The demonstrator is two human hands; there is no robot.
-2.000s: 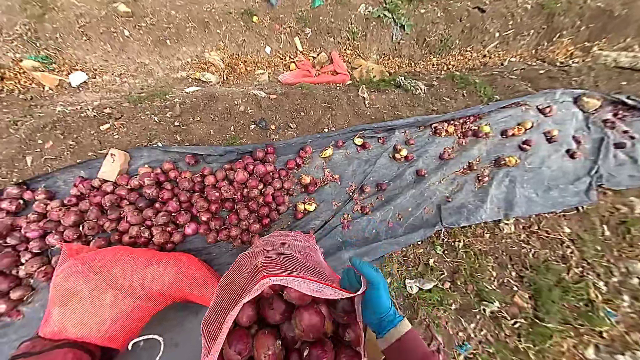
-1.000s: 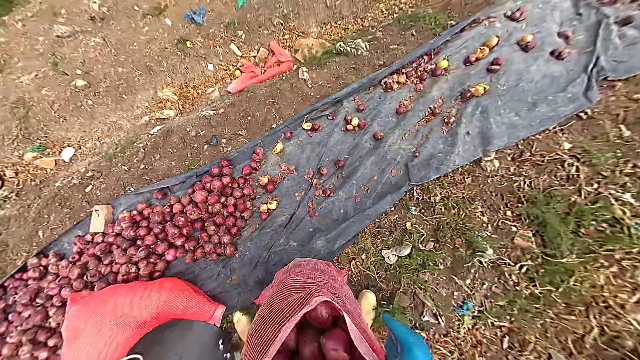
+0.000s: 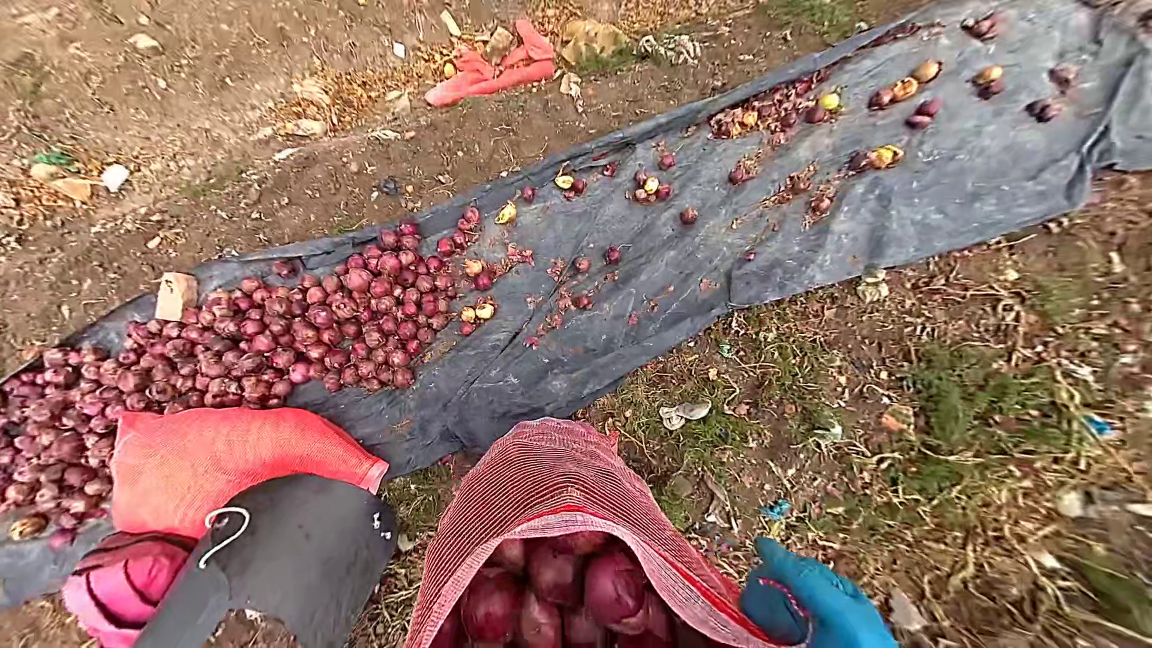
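Note:
Red onions (image 3: 576, 585) fill a red mesh sack (image 3: 540, 477) at the bottom centre, its mouth open toward me. At the sack's right rim is my right hand (image 3: 810, 598) in a blue glove, with the edge of the mesh gripped in its fingers. My left hand is out of sight. Beyond the sack, a large heap of red onions (image 3: 342, 333) lies on a dark tarp (image 3: 558, 360). Another red mesh sack (image 3: 243, 450) lies at the near edge of the heap.
A dark container-like object (image 3: 306, 540) with a white cord stands left of my sack, beside a pink striped cloth (image 3: 126, 576). Scattered onions and skins lie along the tarp to the right. A pale block (image 3: 175, 295) borders the heap; a red mesh scrap (image 3: 495, 72) lies on the soil.
The held sack and my right hand have moved away from the tarp, onto the ground side. The view has turned, so the tarp now slants up to the right.

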